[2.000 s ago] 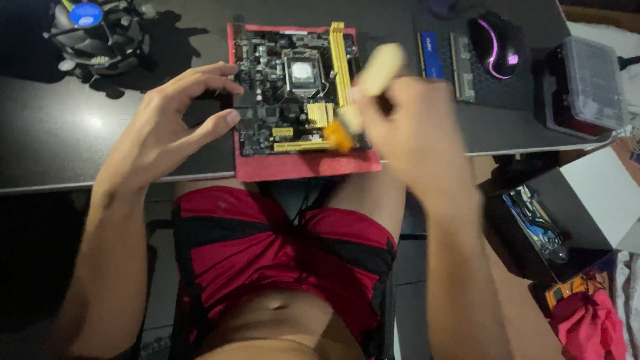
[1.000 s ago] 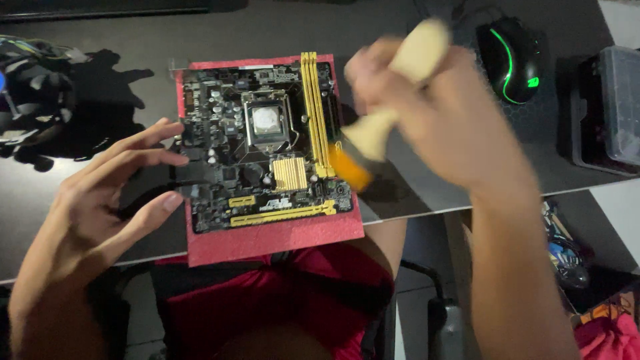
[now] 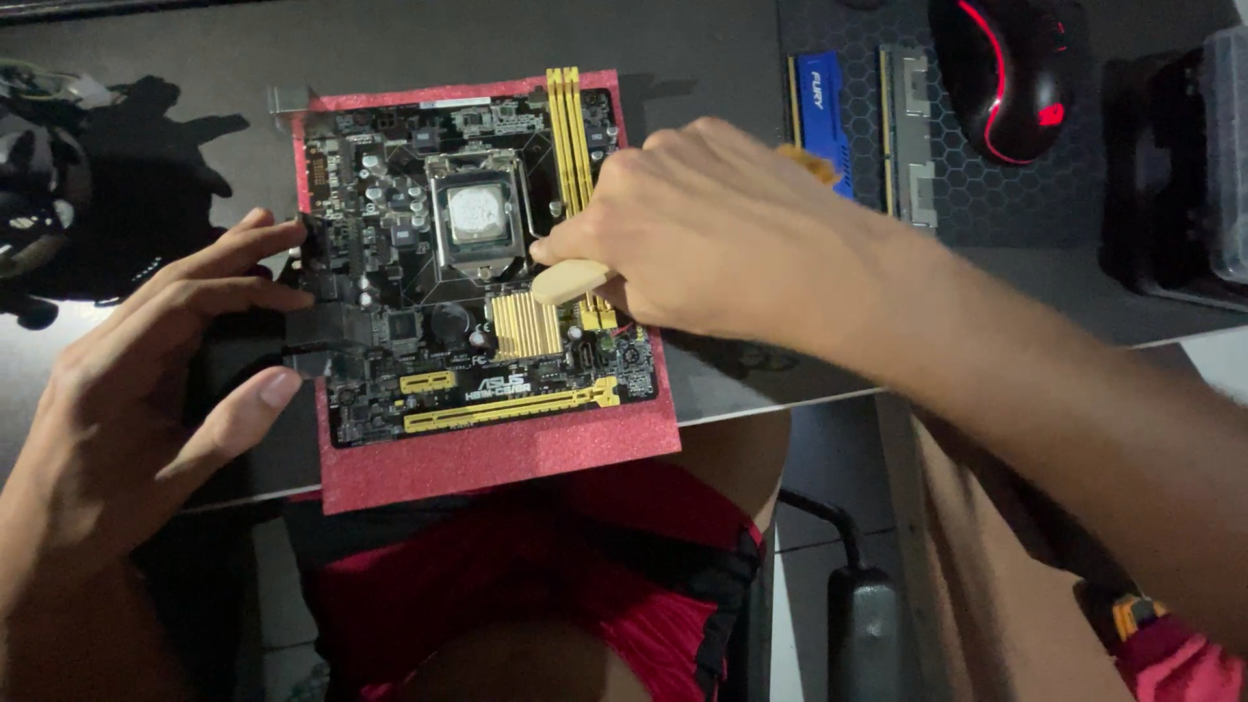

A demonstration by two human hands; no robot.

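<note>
An ASUS motherboard (image 3: 458,370) lies on a red foam sheet (image 3: 507,458) at the table's front edge. Its processor (image 3: 478,214) bears pale grey paste and sits in a metal socket frame. Below and right of it is a gold heatsink (image 3: 526,327), and yellow memory slots (image 3: 568,136) run along the right side. My left hand (image 3: 166,351) rests its fingertips and thumb at the board's left edge by the ports. My right hand (image 3: 702,234) grips a brush (image 3: 570,281); the pale handle end points over the heatsink, and the orange bristles show beyond the knuckles, near the blue memory module.
A blue memory module (image 3: 821,107) and a second module (image 3: 909,136) lie on a hexagon-patterned mat (image 3: 1014,210). Behind them to the right is a black computer mouse (image 3: 1014,78) with red light. A clear plastic box (image 3: 1228,146) stands far right; a dark CPU cooler (image 3: 39,185) is far left.
My right hand has turned the brush: its bristles pointed down to the board's lower right before and now point away to the right. My left hand stays at the board's left edge. The view has shifted.
</note>
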